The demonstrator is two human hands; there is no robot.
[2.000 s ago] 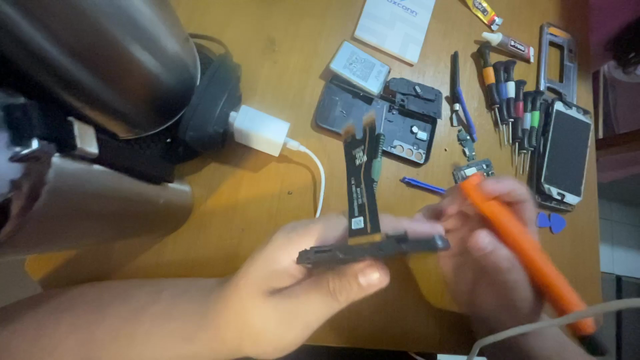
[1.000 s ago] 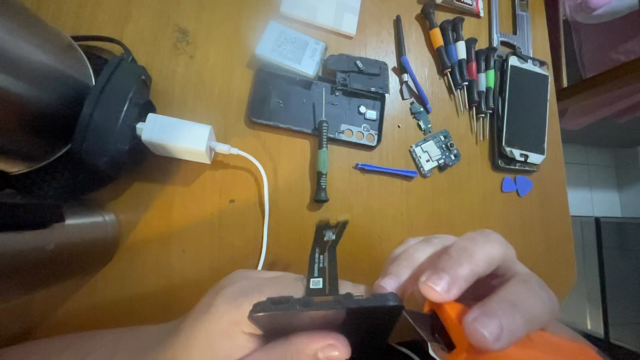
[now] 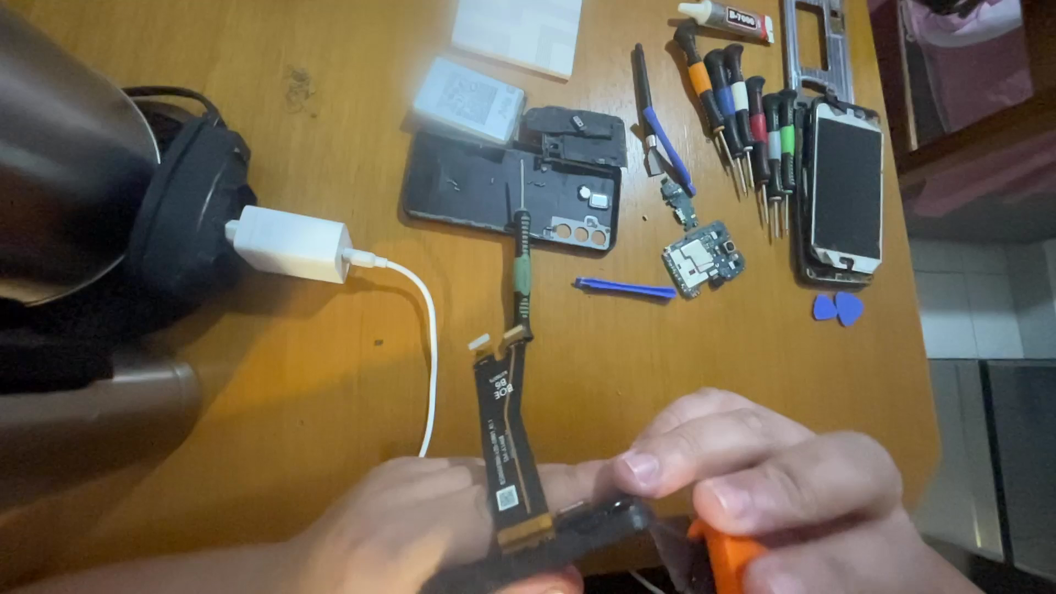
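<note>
In my left hand (image 3: 412, 520), low in the view, is a dark phone screen assembly (image 3: 569, 540), held by its edge. A black display flex cable (image 3: 507, 437) with gold-coloured parts rises from it. My right hand (image 3: 784, 495) grips an orange-handled tool (image 3: 726, 557); a thin, blurred blade-like part lies between the handle and the assembly's right corner, and whether it touches cannot be told. My right fingertips are at that corner. Beyond the cable lies a green and black screwdriver (image 3: 522, 272), its shaft over the dark phone back cover (image 3: 470, 186).
A white charger (image 3: 289, 243) with a cable and a large metal container (image 3: 66, 148) stand left. Battery (image 3: 470, 99), circuit board (image 3: 704, 258), blue pry tool (image 3: 625, 289), several screwdrivers (image 3: 757, 124), another phone (image 3: 847, 181) and blue picks (image 3: 848, 308) lie beyond my hands.
The orange tool, held across the view at first, is now low beside the assembly's right corner. My right fingers have come to that corner. The view has shifted.
</note>
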